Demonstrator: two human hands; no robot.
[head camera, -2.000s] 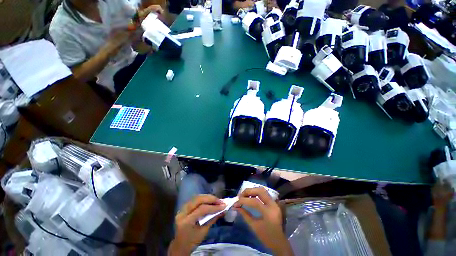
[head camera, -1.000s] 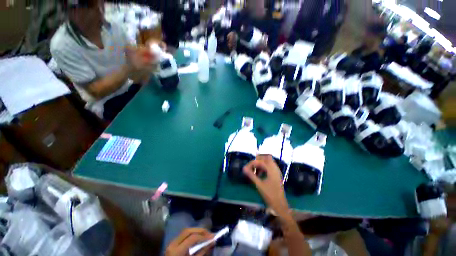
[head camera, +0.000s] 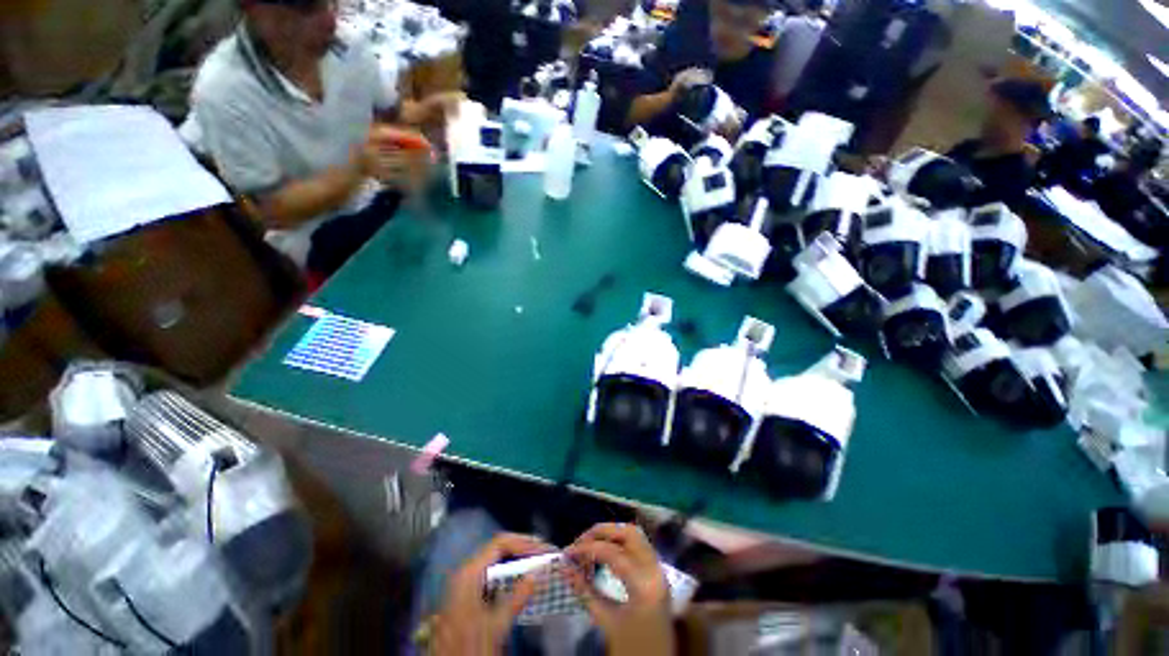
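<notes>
My left hand and my right hand are over my lap at the bottom centre. Both hold a white label sheet with small printed marks between their fingers. A white piece lies just right of my right hand. Three PTZ security cameras stand side by side on the green table in front of me: left, middle and right. Their black fronts face me and their brackets point away.
A sticker sheet lies at the table's left. More cameras are heaped at the right back. A translucent bottle stands at the far edge. Bagged cameras fill a carton at left. A person sits across at left, near another camera.
My right hand has moved from the camera row back down to my lap and now grips the label sheet with my left hand. The sheet's printed face shows. The view has shifted.
</notes>
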